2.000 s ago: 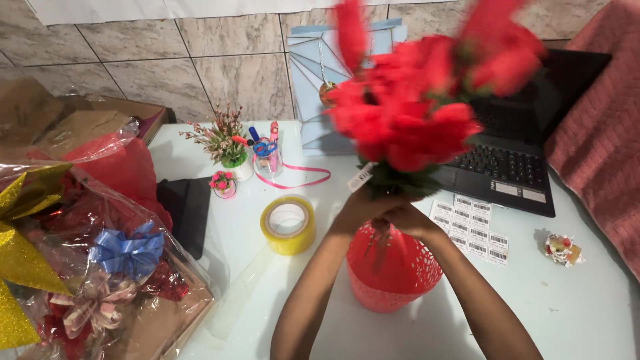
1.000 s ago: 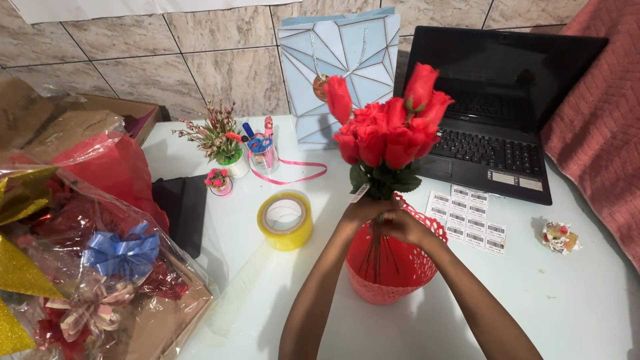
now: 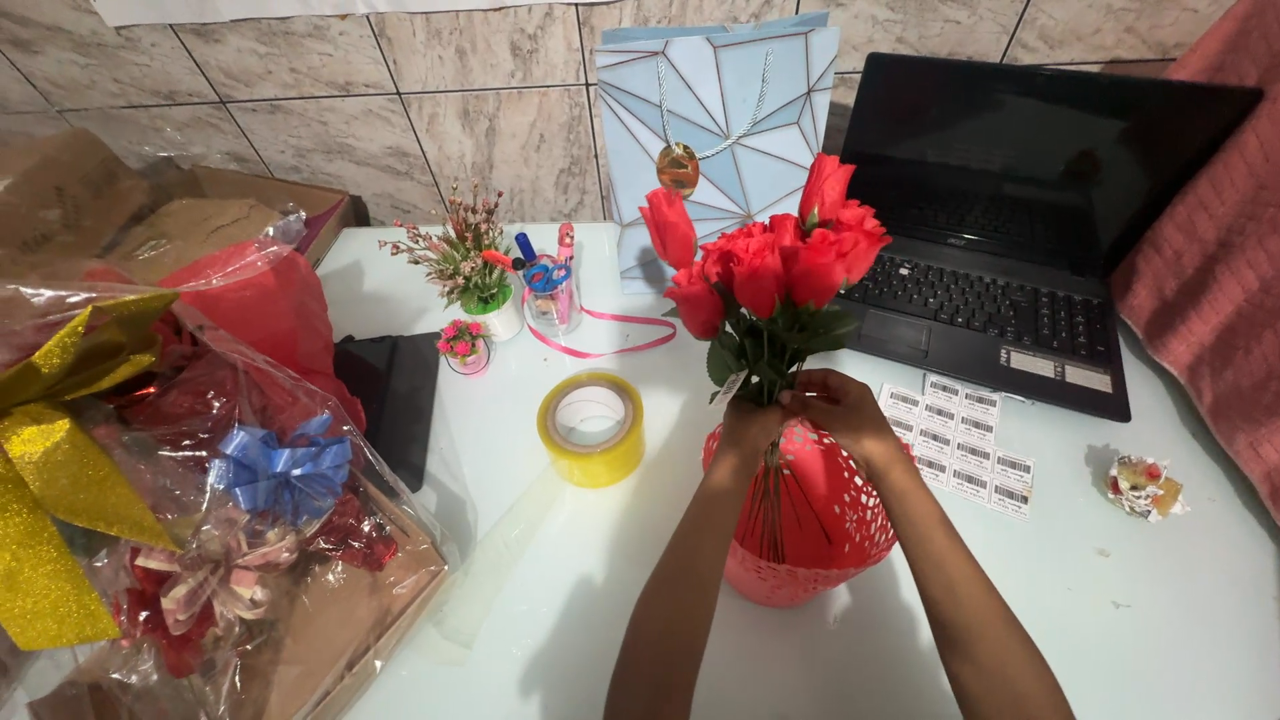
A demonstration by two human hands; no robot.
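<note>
A bunch of red artificial roses stands upright over a red perforated plastic basket, its thin stems reaching down inside. My left hand is closed around the stems just under the green leaves, beside a small white tag. At the right of the bunch, my right hand touches the stems with bent fingers; its fingertips are partly hidden, so its hold is unclear. A roll of clear yellowish tape rests left of the basket, a loose strip trailing from it.
Behind the roses stand a blue patterned gift bag and an open laptop. Barcode stickers lie right of the basket. Small potted flowers, a pen cup and pink ribbon sit behind the tape. Plastic-wrapped bows fill the left.
The rose bunch was blurred and higher in the oldest frame; it has come down, with its stems lower in the basket. Both hands have stayed around the stems.
</note>
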